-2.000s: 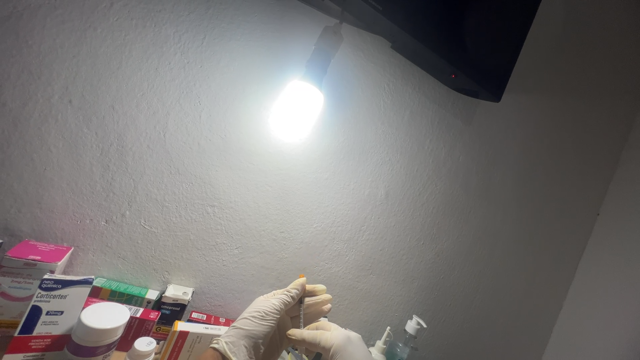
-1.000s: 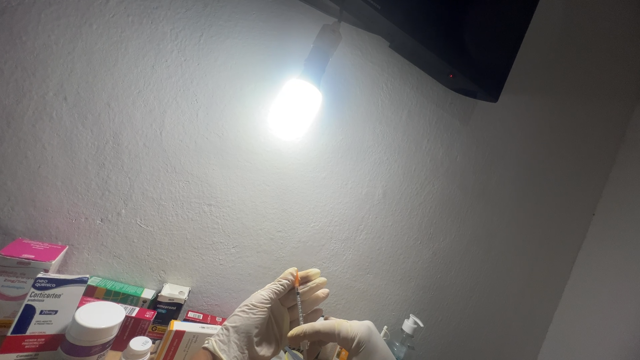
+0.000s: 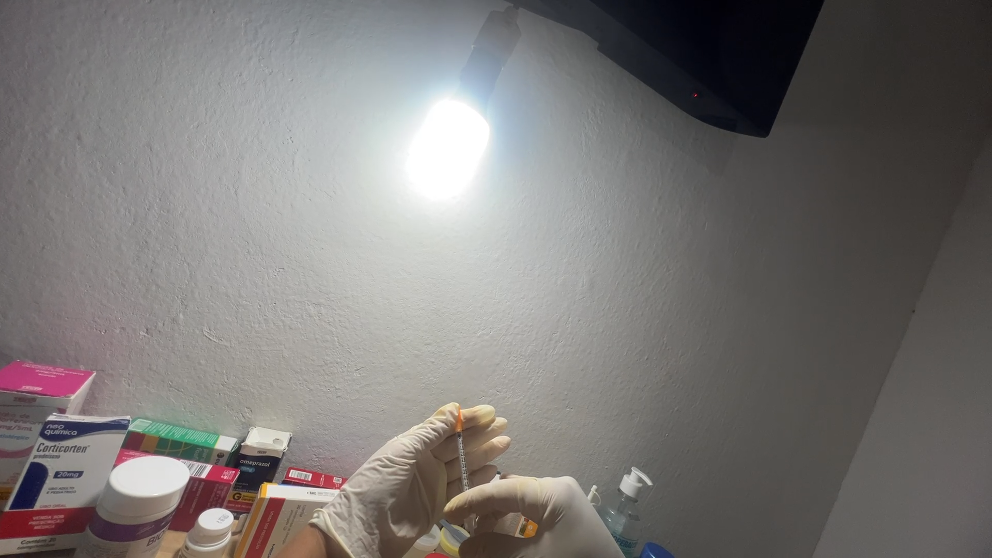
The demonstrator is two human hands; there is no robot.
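A thin syringe (image 3: 463, 457) with an orange needle cap (image 3: 458, 420) stands nearly upright, its capped end at the top. My left hand (image 3: 415, 473), in a pale latex glove, holds it near the cap between thumb and fingers, the other fingers spread behind the barrel. My right hand (image 3: 535, 508), gloved too, is at the syringe's lower end with thumb and index finger; that end is hidden behind the fingers.
Medicine boxes (image 3: 74, 465), a large white-capped bottle (image 3: 143, 496) and a small white bottle (image 3: 211, 531) stand at lower left. A pump bottle (image 3: 624, 515) is right of my hands. A lit bulb (image 3: 449, 151) and a dark screen (image 3: 713, 54) are above, before the wall (image 3: 232, 232).
Two seconds ago my right hand was closer to my left hand and covered more of the syringe. More of the barrel shows now, with my right hand lower along it.
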